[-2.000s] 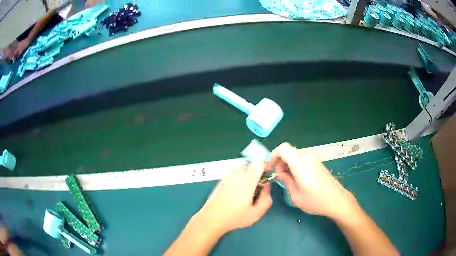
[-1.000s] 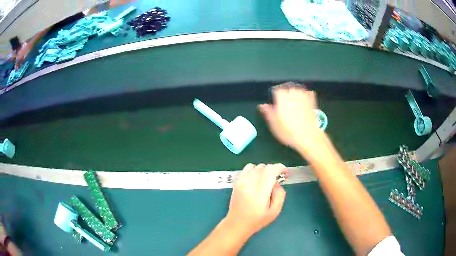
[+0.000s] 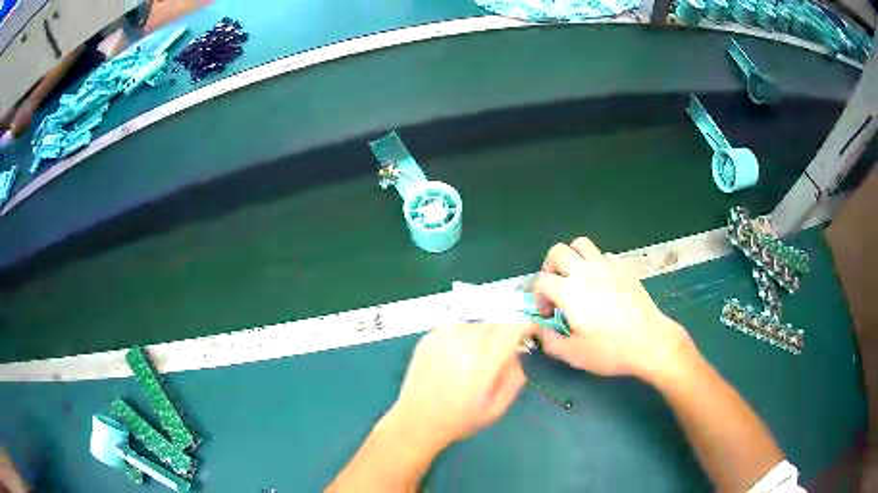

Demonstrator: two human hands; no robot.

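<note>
My left hand (image 3: 462, 376) and my right hand (image 3: 606, 313) meet over the near belt rail. My right fingers are closed on a turquoise fan body (image 3: 481, 301), blurred and partly hidden. My left fingertips pinch a small silvery circuit board (image 3: 528, 345) beside it. A thin dark lead with a small tip (image 3: 551, 393) hangs below. Another fan body (image 3: 433, 217) lies grille up on the belt, with a small circuit board (image 3: 388, 174) at its handle.
Green board strips (image 3: 159, 400) and a fan body (image 3: 108, 441) lie left. Bumpy board panels (image 3: 765, 270) lie right by the frame post (image 3: 828, 159). Another fan (image 3: 735, 168) is on the belt (image 3: 289, 260). Turquoise pieces (image 3: 101, 91) and black parts (image 3: 212, 48) lie across it.
My right hand has come back from the belt to my left hand. The drum-up fan is gone from the belt; a grille-up fan with a board lies there. The view has shifted.
</note>
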